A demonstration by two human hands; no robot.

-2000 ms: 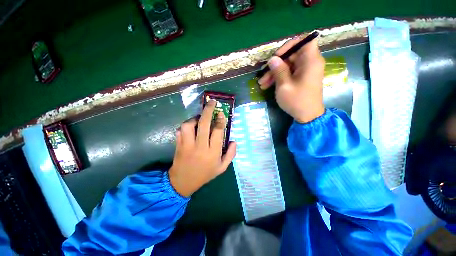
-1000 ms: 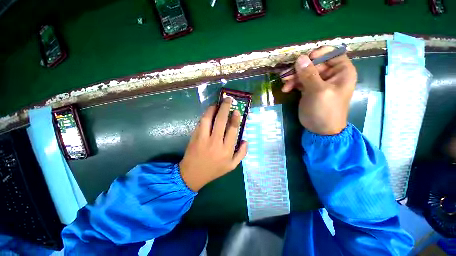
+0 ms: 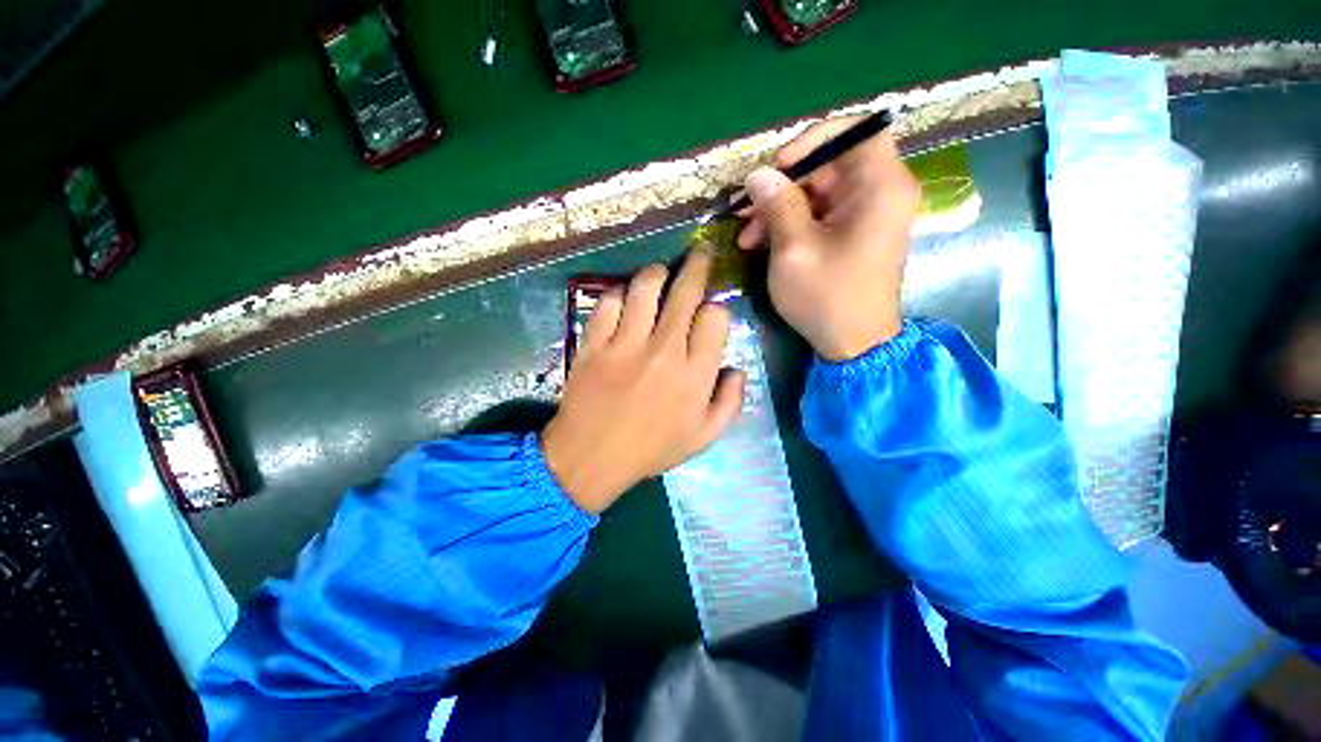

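My left hand (image 3: 645, 384) lies flat over a dark red phone unit (image 3: 583, 307), mostly hidden beneath it. Its index fingertip reaches the left end of the amber tape (image 3: 945, 192). My right hand (image 3: 840, 239) grips black tweezers (image 3: 823, 151), their tip pointing down-left at the tape, close to the left fingertip. The tape runs behind the right hand. A pale sticker sheet (image 3: 742, 544) with rows of small marks stands upright in front of me, its top partly under the left hand.
Another phone unit (image 3: 189, 439) lies beside a blue strip (image 3: 145, 507) at left. More units (image 3: 380, 87) sit on the green belt behind the worn rail (image 3: 478, 239). Spare sticker sheets (image 3: 1123, 305) and a pale blue backing paper (image 3: 1026, 326) lie at right. A dark fan (image 3: 1282, 536) is far right.
My left hand has shifted from the phone unit toward the tape, now covering more of the unit. The right hand and tweezers have lowered beside the left fingertip. The view has shifted.
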